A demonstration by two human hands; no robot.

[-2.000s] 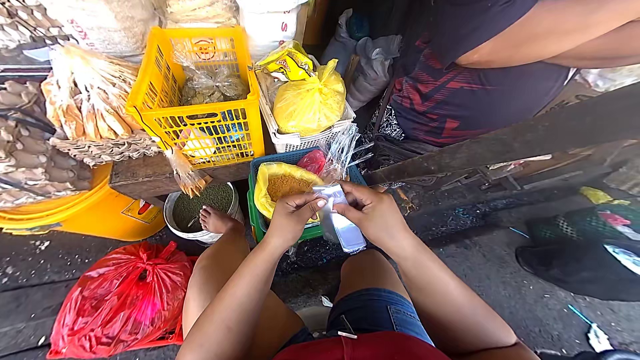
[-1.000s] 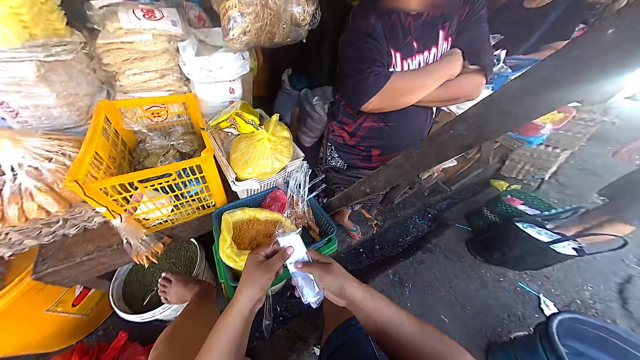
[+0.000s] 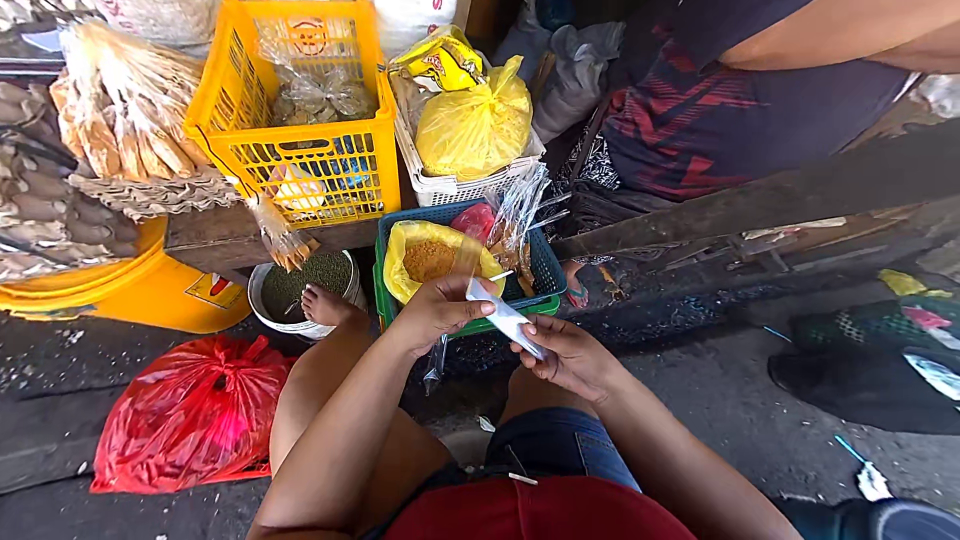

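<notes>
Between my two hands is a bundle of small clear plastic bags, held at a slant. My left hand pinches its upper end, where a clear film and a thin white stick stick out. The fingers of my right hand grip the lower end. Just beyond my left hand, an open yellow plastic bag of orange-brown powder sits in a blue plastic basket. Beside it in the basket are a pink bag and long clear packets with brown contents.
A yellow crate and a tied yellow bag in a white basket stand beyond. At left are a bucket of green beans, a red tied bag and a yellow tub. A person is at the upper right, behind a wooden beam.
My right hand has moved from beside my left hand to the lower end of the plastic bundle. The view swung up and right, then back.
</notes>
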